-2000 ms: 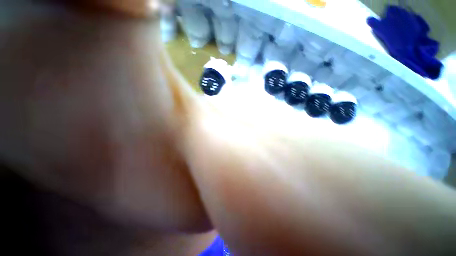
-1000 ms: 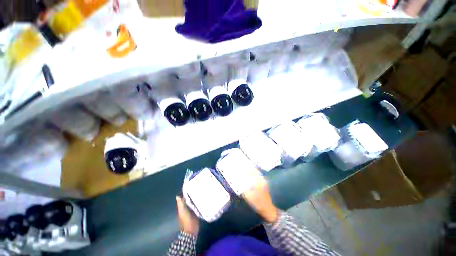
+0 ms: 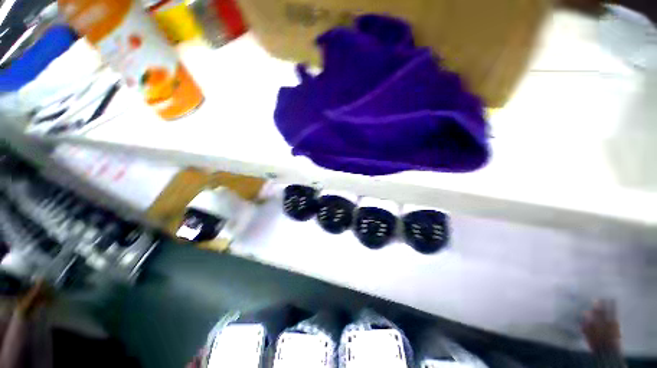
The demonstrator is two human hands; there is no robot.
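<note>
Bagged units (image 3: 373, 348), clear bags with white rounded rectangles on top, stand in a row on the green bench at the bottom edge, cut off by it. A sliver of skin, likely my left hand (image 3: 195, 359), shows beside the leftmost bag; its grip is hidden. A small, blurred hand, likely my right hand (image 3: 602, 328), is at the far lower right, away from the bags, fingers up, with nothing visible in it. Several white cameras with black balls (image 3: 374, 224) stand in a row on the white lower shelf. Another camera (image 3: 200, 224) stands left, by brown cardboard (image 3: 178, 195).
The upper shelf (image 3: 569, 154) crosses above, holding a purple cloth (image 3: 389, 108), an orange-and-white can (image 3: 155, 68) and a brown carton (image 3: 461, 36). Blurred dark cameras (image 3: 72, 215) fill the left. Another person's hand, apparently, shows at lower left (image 3: 32, 298).
The view has swung up toward the upper shelf, so the bagged units sit lower. My hands have left the middle; my right hand appears far to the right, off the bags.
</note>
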